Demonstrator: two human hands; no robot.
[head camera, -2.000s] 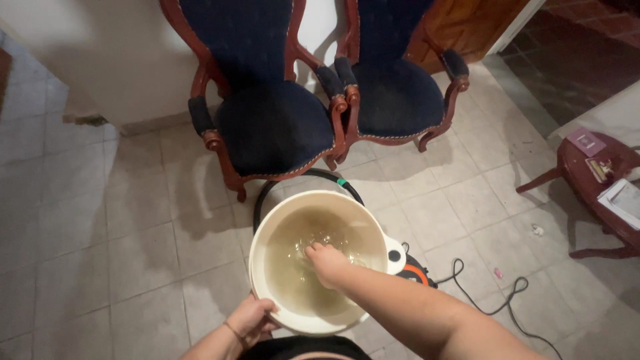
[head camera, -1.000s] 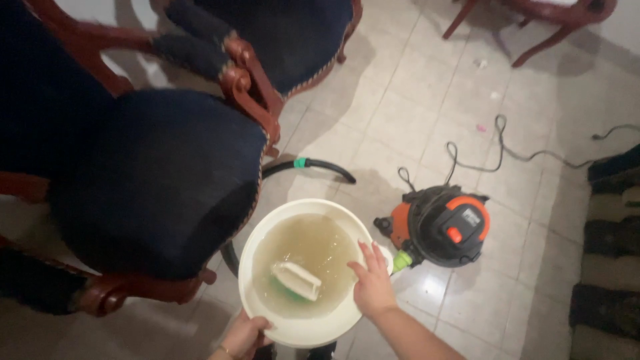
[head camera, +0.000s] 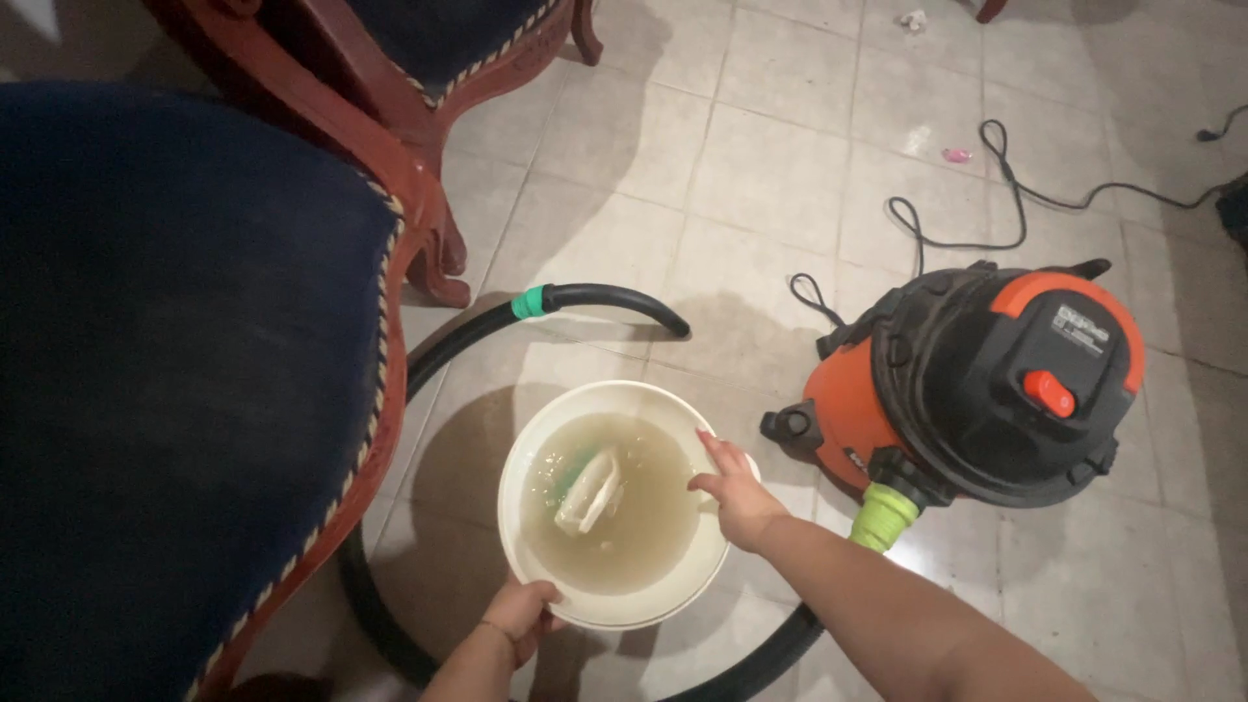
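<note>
A cream plastic bucket (head camera: 624, 612) holds cloudy, brownish water. In the water floats a pale brush (head camera: 591, 492), with something green under its left side. My left hand (head camera: 524, 609) grips the bucket's lower left rim, thumb on top. At the right rim is my right hand (head camera: 736, 487), its fingers spread over the edge and its palm against the side by the handle tab.
An orange and black wet-dry vacuum (head camera: 975, 390) stands on the tiled floor at right; its black hose (head camera: 624, 294) curves around the bucket. Its cord (head camera: 1014, 195) trails behind. Blue upholstered wooden armchairs (head camera: 195, 390) stand at left. A small pink object (head camera: 956, 155) lies farther back.
Two seconds ago my right hand was in the water; it is now at the bucket's right rim. The brush has turned in the water since one second ago. The view has swung toward the vacuum.
</note>
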